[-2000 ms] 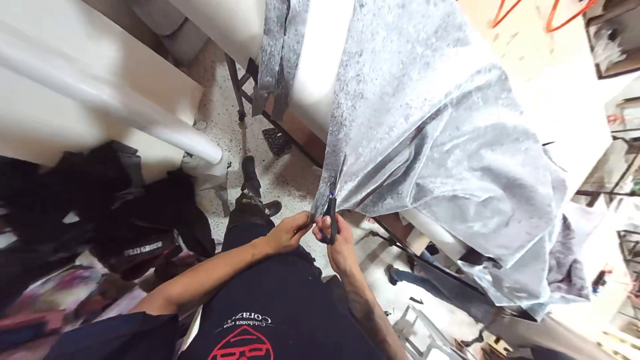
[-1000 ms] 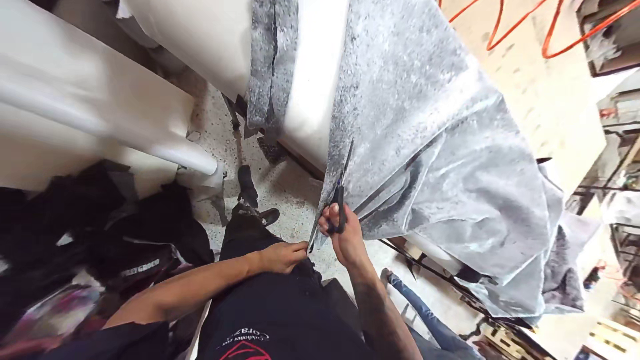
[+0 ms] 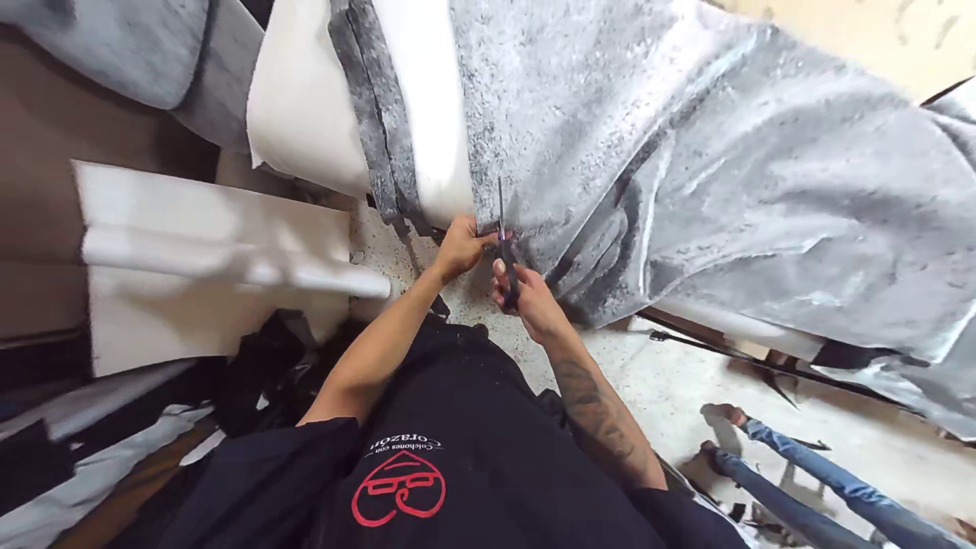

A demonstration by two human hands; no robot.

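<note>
A large sheet of mottled grey fabric (image 3: 564,114) drapes over the table, its lower edge hanging toward me. My left hand (image 3: 460,248) pinches that edge near its left corner. Just to the right, my right hand (image 3: 526,293) holds a pair of scissors (image 3: 502,229) by dark handles, with the blades pointing up over the fabric. Whether the blades are parted is too fine to tell. Narrow grey fabric strips (image 3: 385,114) hang to the left of the sheet, over white material (image 3: 431,99).
On the left a white roll (image 3: 236,267) lies on pale sheeting. Dark cloth (image 3: 267,351) is heaped below it. At the lower right, a person's legs in jeans (image 3: 831,473) show above the speckled floor (image 3: 648,366). A dark bar runs under the table edge.
The view has shifted and turned. My left hand, lower at the fabric's bottom tip one second ago, is now up at the edge beside the scissors. The scissors stay in my right hand.
</note>
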